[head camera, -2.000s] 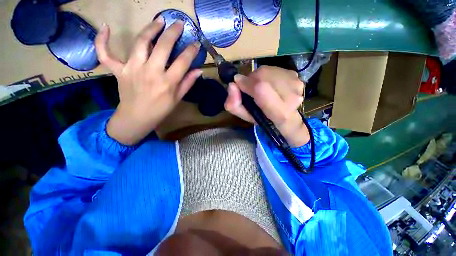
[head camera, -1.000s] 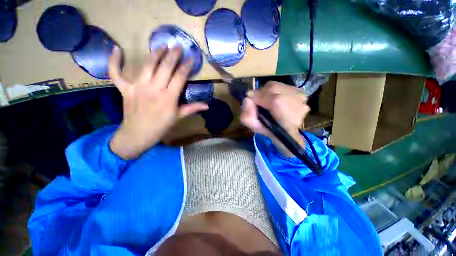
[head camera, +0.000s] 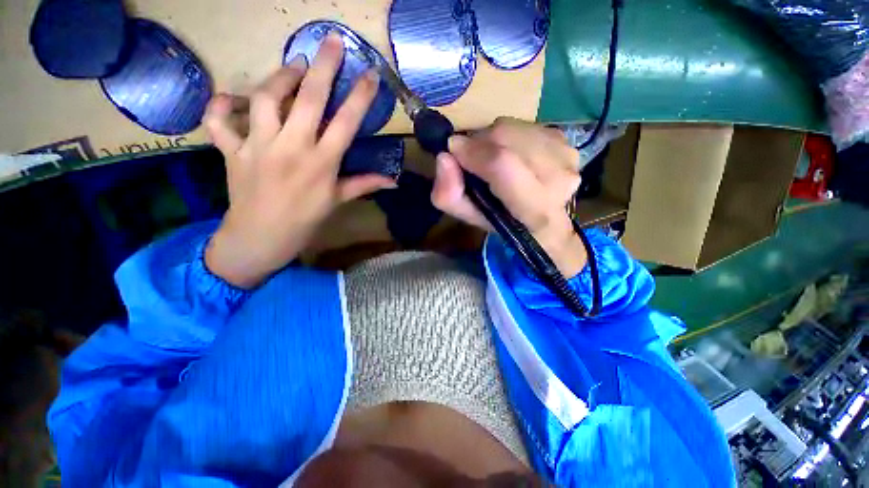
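Observation:
A glossy dark oval plastic part (head camera: 367, 81) lies on the brown cardboard sheet (head camera: 250, 57). My left hand (head camera: 286, 157) presses its fingertips on this part, fingers spread. My right hand (head camera: 510, 181) holds the black handle of the soldering iron (head camera: 495, 214) like a pen. Its thin metal tip reaches the upper right rim of the part; whether it touches cannot be told. The black power cord (head camera: 610, 86) runs over the bench. More dark ovals lie left (head camera: 157, 76) and right (head camera: 432, 48) of it, some overlapping.
Below the bench edge, dark ovals (head camera: 410, 205) sit in a small carton, partly hidden by my hands. A large open carton (head camera: 677, 191) stands at the right. Plastic bags (head camera: 810, 33) lie on the green bench (head camera: 681, 71) at the upper right. Metal items show at the lower right.
Since one second ago, my left hand has moved up onto the part and the iron's tip has come up to its rim. A dark part below my left thumb now shows at a different angle.

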